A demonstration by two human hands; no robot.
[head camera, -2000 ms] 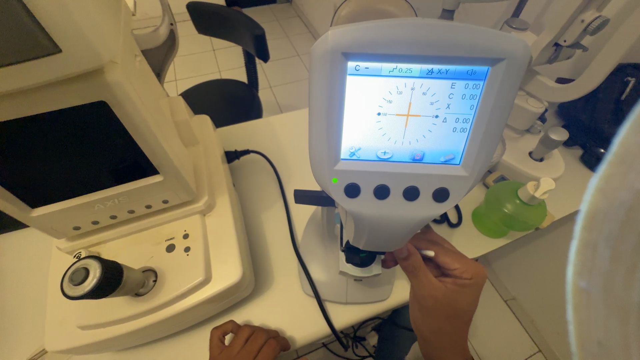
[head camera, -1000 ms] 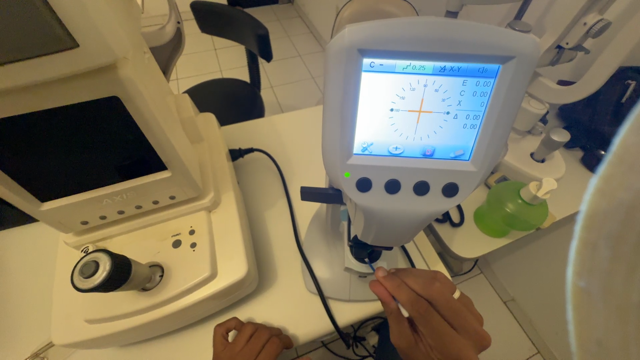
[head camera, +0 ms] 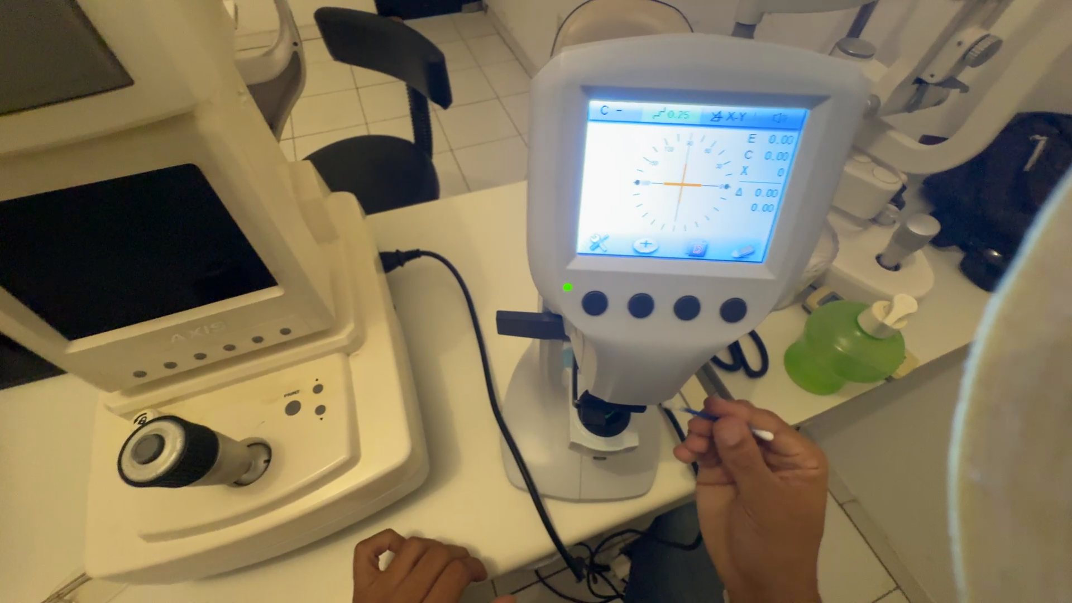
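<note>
A white digital lensmeter (head camera: 605, 368) stands on the table with its screen (head camera: 682, 180) lit, showing a cross in a dial. My right hand (head camera: 749, 494) pinches a cotton swab (head camera: 702, 414) with a blue stick between thumb and fingers, just right of the lensmeter's black lens support (head camera: 605, 415). One white tip points toward the machine; the other shows behind the fingers. Loosely curled, my left hand (head camera: 414, 569) rests at the table's front edge and shows nothing in it.
Left is a cream eye-examination machine (head camera: 368, 410) with a joystick (head camera: 180, 452) and dark screen. A black cable (head camera: 481, 335) curves across the table (head camera: 452, 494). To the right are a green pump bottle (head camera: 846, 347), scissors (head camera: 748, 356) and another instrument. A black chair (head camera: 377, 167) stands behind.
My right hand has moved from the lens support out to its right, swab still pinched. The left hand has stayed at the table edge.
</note>
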